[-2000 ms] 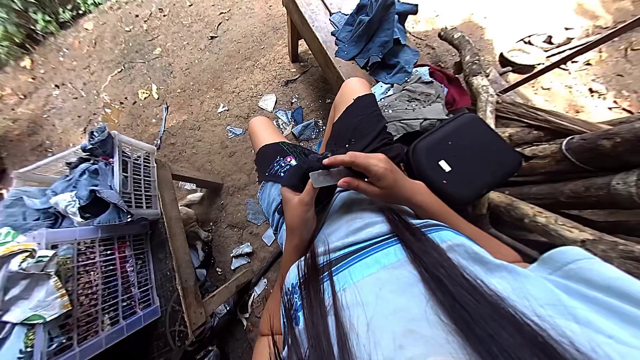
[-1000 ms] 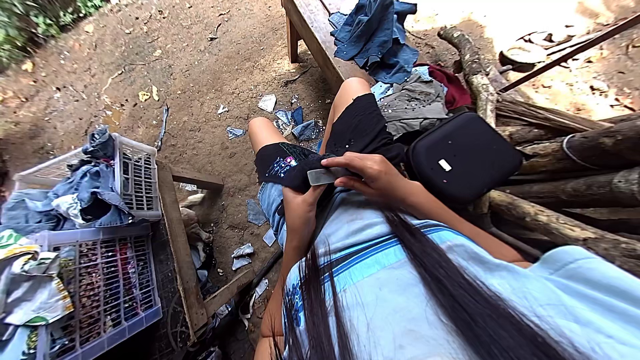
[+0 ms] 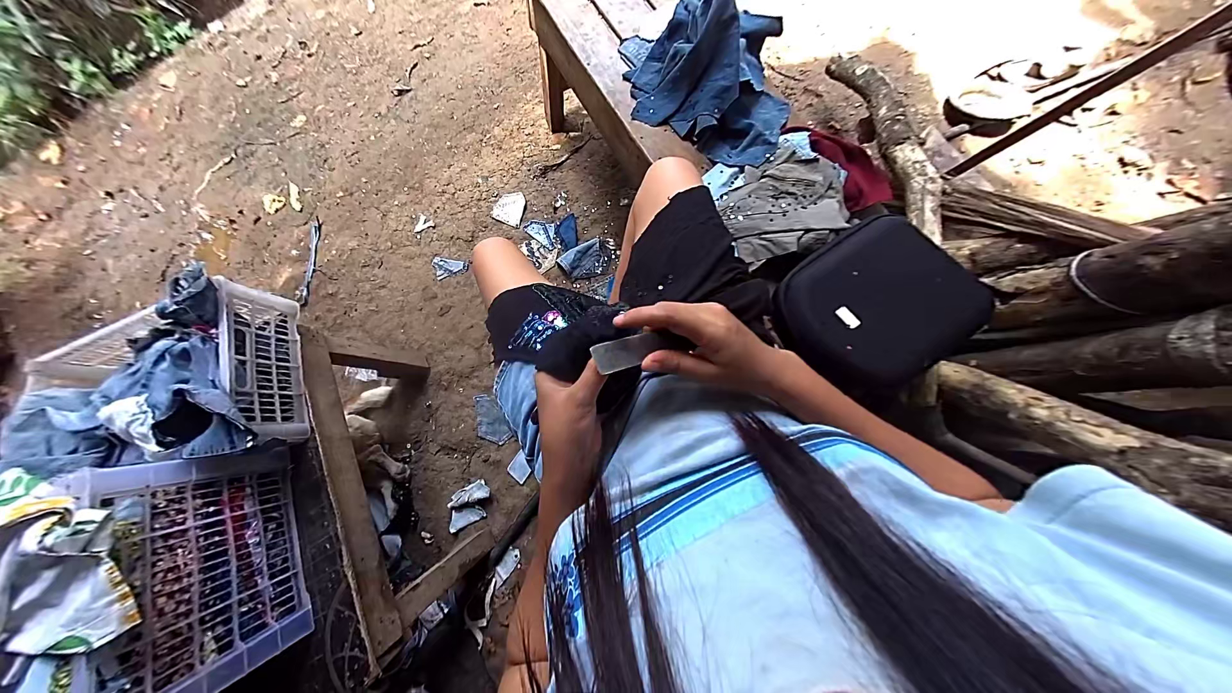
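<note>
My right hand (image 3: 707, 342) grips a flat metal blade (image 3: 624, 353), its broad end pointing left over my lap. My left hand (image 3: 570, 409) holds a bunched piece of black cloth (image 3: 563, 358) just beside the blade's end. Part of this cloth lies over my thigh and shows a blue and pink decoration. The fingers of my left hand are mostly hidden by the cloth. Whether the blade touches the cloth cannot be told.
Plastic crates (image 3: 265, 361) with denim pieces stand at the left by a wooden frame (image 3: 346, 500). Denim scraps (image 3: 585, 258) lie on the dirt ground. A wooden bench (image 3: 602, 87) bears denim cloth (image 3: 707, 82). At my right are a black case (image 3: 881, 303) and stacked logs (image 3: 1136, 260).
The blade's angle in my right hand has shifted slightly. Both hands stay close together over my lap.
</note>
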